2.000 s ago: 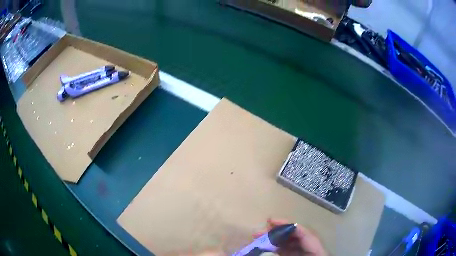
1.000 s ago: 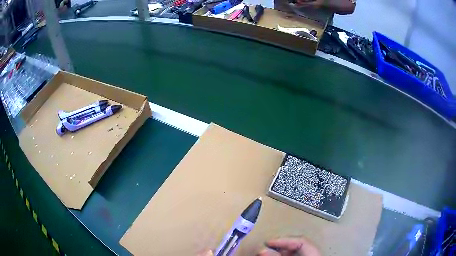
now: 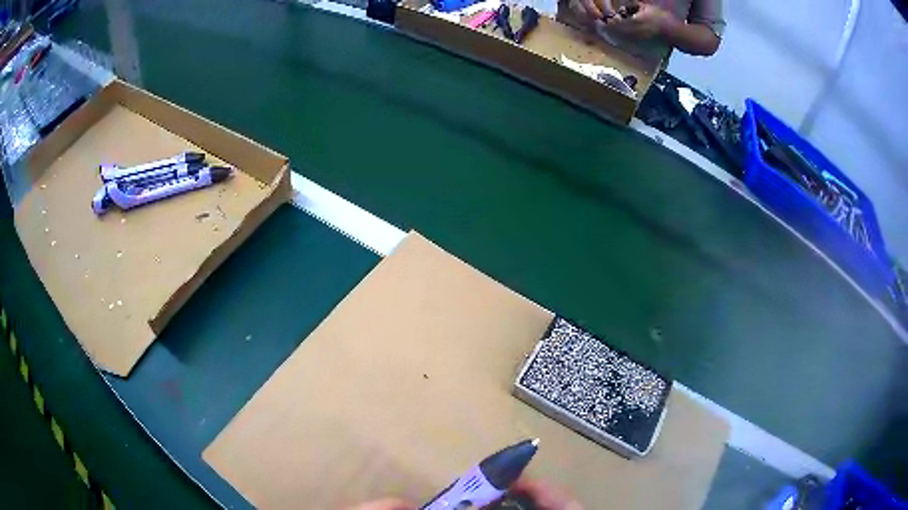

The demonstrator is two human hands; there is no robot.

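Observation:
A lavender-white handle assembly [image 3: 476, 486] with a black pointed end is held up at the bottom edge, its tip pointing up and right. My left hand [image 3: 382, 505] shows only as a sliver at its lower end, holding it; the rest is cut off. My right hand [image 3: 546, 494] is beside and partly behind the black end, mostly cut off, so its grip is unclear. The screw tray [image 3: 575, 420], full of tiny silver screws, lies on the cardboard work mat [image 3: 339, 398].
A cardboard tray [image 3: 214, 134] at left holds two lavender handle pieces [image 3: 164, 184] and small loose bits. The green belt [image 3: 448, 159] runs behind. Across it are a person's hands [image 3: 627, 18], a carton [image 3: 518, 60] and a blue bin [image 3: 811, 189]. Another blue bin [image 3: 861, 490] is at lower right.
The view has shifted. The handle assembly is lower in the picture and tilted more to the right. My right hand has come from apart to beside its black end.

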